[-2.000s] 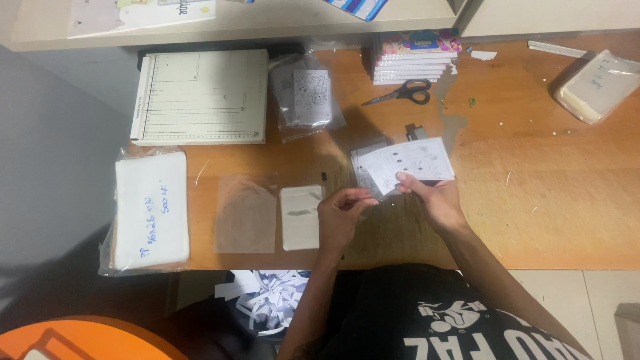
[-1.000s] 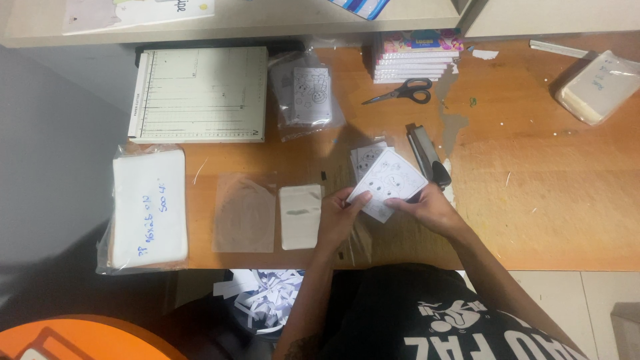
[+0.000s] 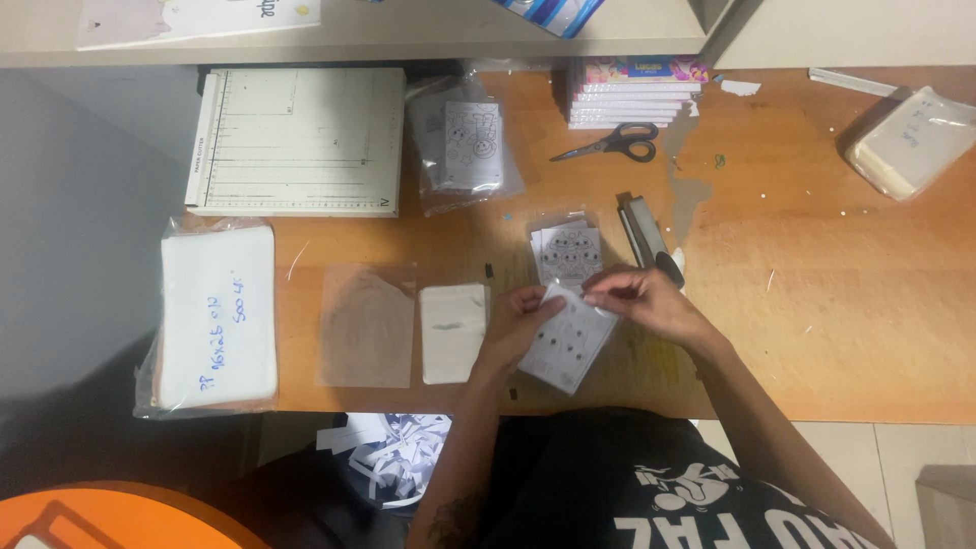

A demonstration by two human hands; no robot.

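Observation:
A printed white sheet in a clear plastic sleeve (image 3: 568,343) is held tilted above the wooden table by both hands. My left hand (image 3: 526,324) grips its upper left edge, thumb on top. My right hand (image 3: 644,301) pinches the sleeve's upper right corner. Just beyond lies a small stack of printed drawings (image 3: 570,253), and a grey stapler (image 3: 648,238) rests to its right. Left of my left hand are a stack of pale rectangular pieces (image 3: 454,335) and a flat clear sheet (image 3: 366,328).
A paper cutter (image 3: 305,141), a bag of printed cards (image 3: 473,145), black-handled scissors (image 3: 629,142) and stacked booklets (image 3: 629,103) line the back. Packs of plastic bags lie at far left (image 3: 217,313) and far right (image 3: 907,145). Paper strips (image 3: 400,454) fill a bin below the table edge.
The printed sheet, uncovered one second ago, is now inside a clear sleeve. My right hand has moved to its upper corner. More of the drawing stack and the stapler show than two seconds ago.

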